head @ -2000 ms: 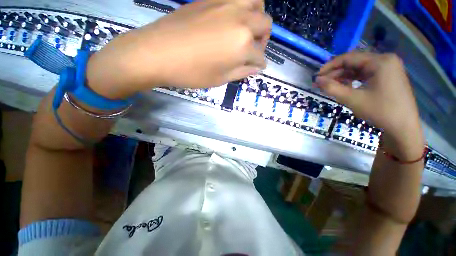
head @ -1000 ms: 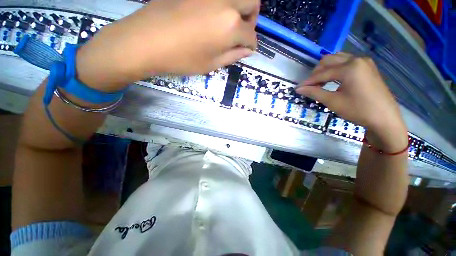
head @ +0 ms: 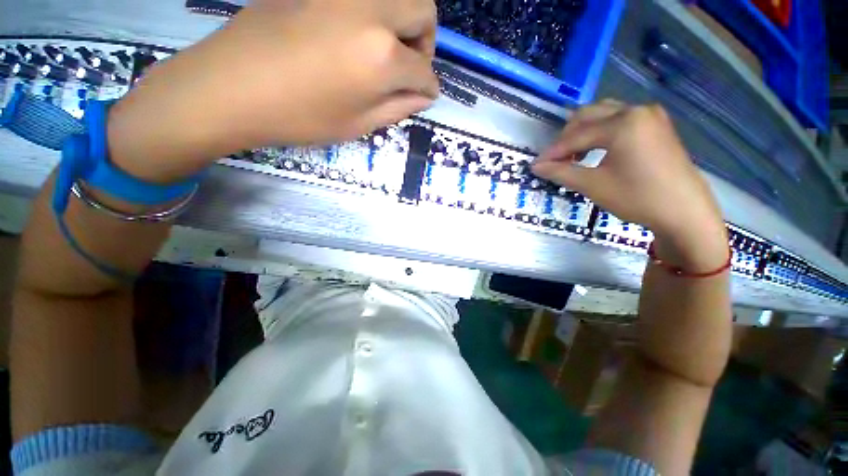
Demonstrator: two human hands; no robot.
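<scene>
A long row of white circuit boards [head: 479, 191], crowded with black, silver and blue parts, runs across in front of me. My left hand [head: 325, 70] is above the boards, fingers curled, wearing a blue wrist strap [head: 139, 184]; whether it holds anything is hidden. My right hand [head: 632, 163] is at the boards right of the black divider [head: 416, 163], thumb and index fingertips together at the parts. A small dark component seems to be at these fingertips, too small to tell if held. A blue bin [head: 581, 60] heaped with black components stands behind the boards.
A pale metal rail [head: 325, 218] runs along the near side of the boards. Dark toothed strips [head: 457, 88] lie between boards and bin. Another blue bin [head: 804, 70] is at the upper right. A dark flat object [head: 530, 290] is at the near edge. Cardboard boxes are below.
My right hand has moved left and down from near the bin to the boards, its fingertips now at the parts. The whole view has shifted a little; my left hand stays curled.
</scene>
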